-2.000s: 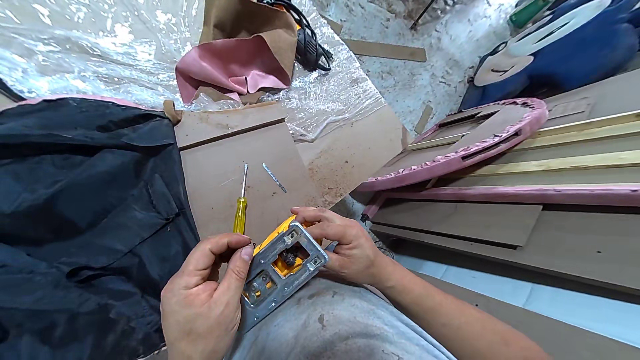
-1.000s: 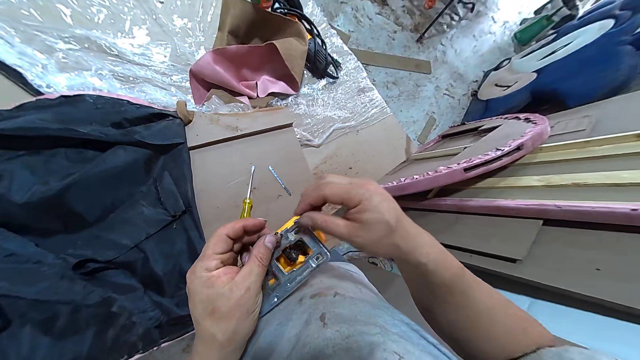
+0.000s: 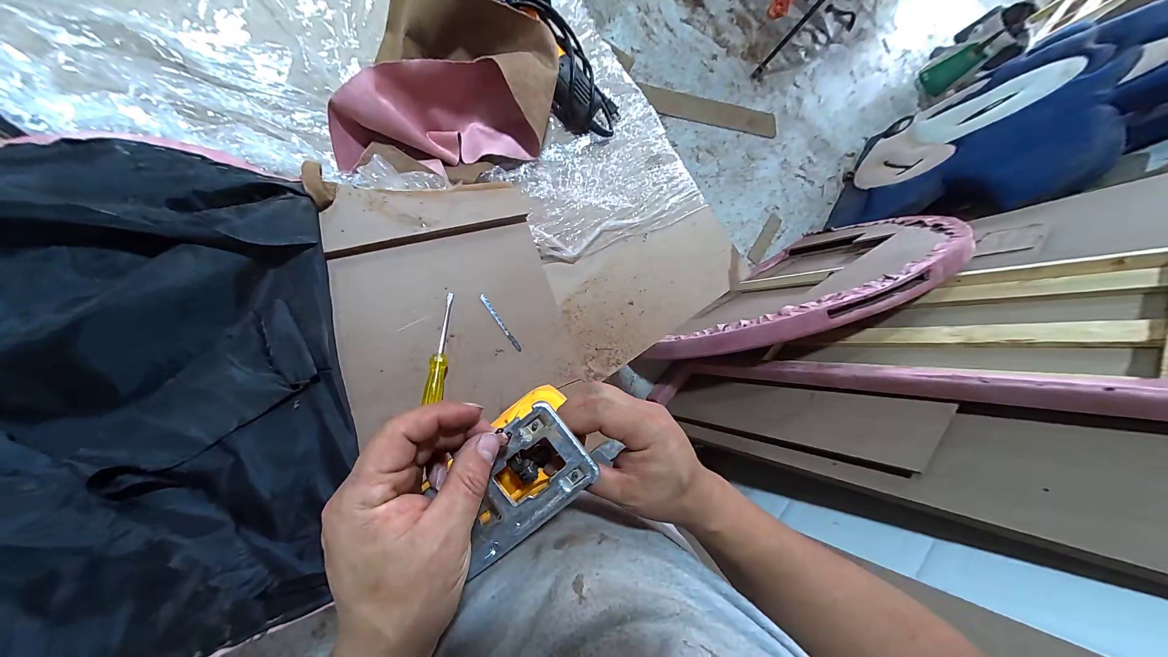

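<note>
A yellow jigsaw (image 3: 538, 470) lies tilted above my lap, its grey metal base plate facing me. My left hand (image 3: 411, 520) is at the plate's left edge, with a small dark piece pinched between thumb and forefinger; its kind is too small to tell. My right hand (image 3: 639, 452) grips the tool's far right end, the fingers partly hidden behind it. Beyond them, a screwdriver with a yellow handle (image 3: 435, 379) lies on a brown board (image 3: 429, 246). To its right rests a jigsaw blade (image 3: 500, 321), apart from it.
Black fabric (image 3: 164, 365) covers the left side. Clear plastic film (image 3: 182, 73), pink-and-brown material (image 3: 438, 100) and a black-corded power tool (image 3: 577, 91) lie beyond the board. At right are a pink-edged oval frame (image 3: 821, 310), wooden slats (image 3: 1031, 333) and a blue padded shape (image 3: 1022, 137).
My right hand has moved from above the base plate back to the jigsaw's right end. The screwdriver and blade stay on the board.
</note>
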